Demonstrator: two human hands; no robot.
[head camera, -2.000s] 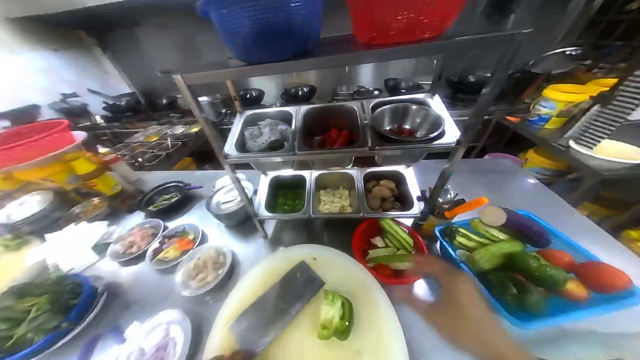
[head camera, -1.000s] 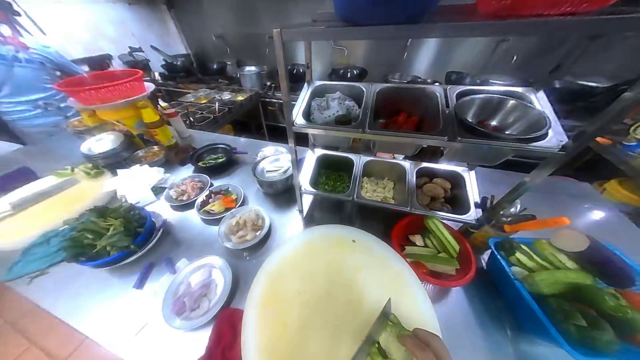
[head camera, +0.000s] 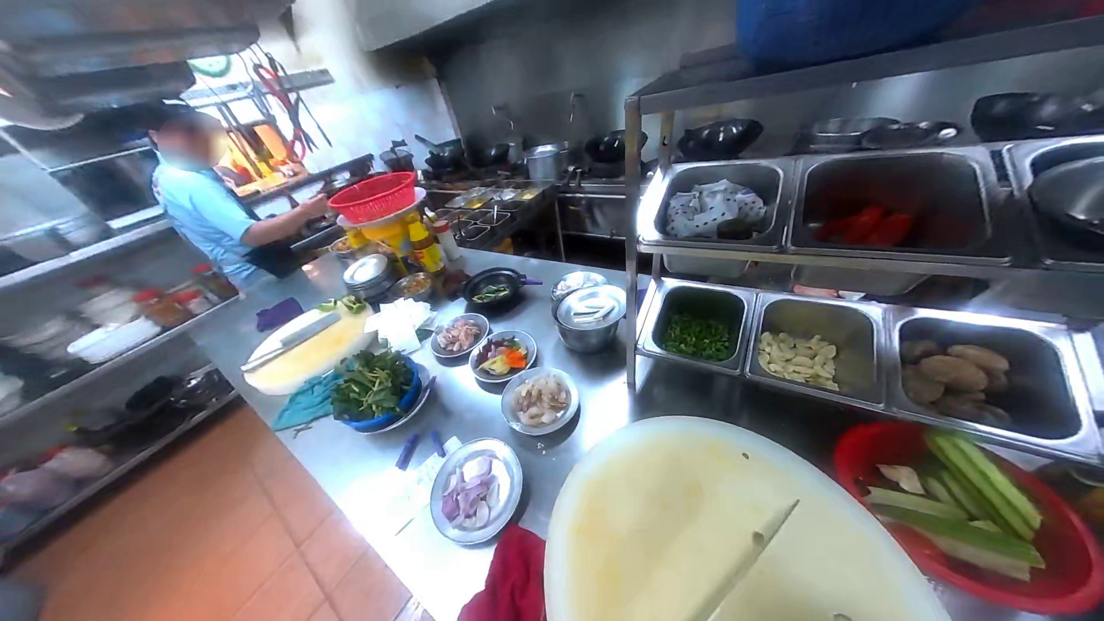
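Note:
Neither of my hands shows in the head view. A round pale cutting board (head camera: 655, 509) lies at the bottom centre. Over it, at the lower edge, part of a knife blade (head camera: 749, 565) slants up to the right; its handle is out of the frame. To the right of the board, a red plastic basin (head camera: 1069, 552) holds cut pale-green vegetable pieces (head camera: 957, 526). A red cloth (head camera: 515, 578) lies against the board's left side, next to a metal plate of cut purple onion (head camera: 472, 496).
A steel rack with food pans (head camera: 776, 254) stands behind the board. Small dishes, a bowl of leafy greens (head camera: 373, 384) and a second cutting board with a knife (head camera: 315, 366) line the counter to the left. A co-worker in a blue shirt (head camera: 203, 207) stands beyond.
The view has swung left, bringing the co-worker and floor into sight. A hand and green pepper at the board a second ago are out of view.

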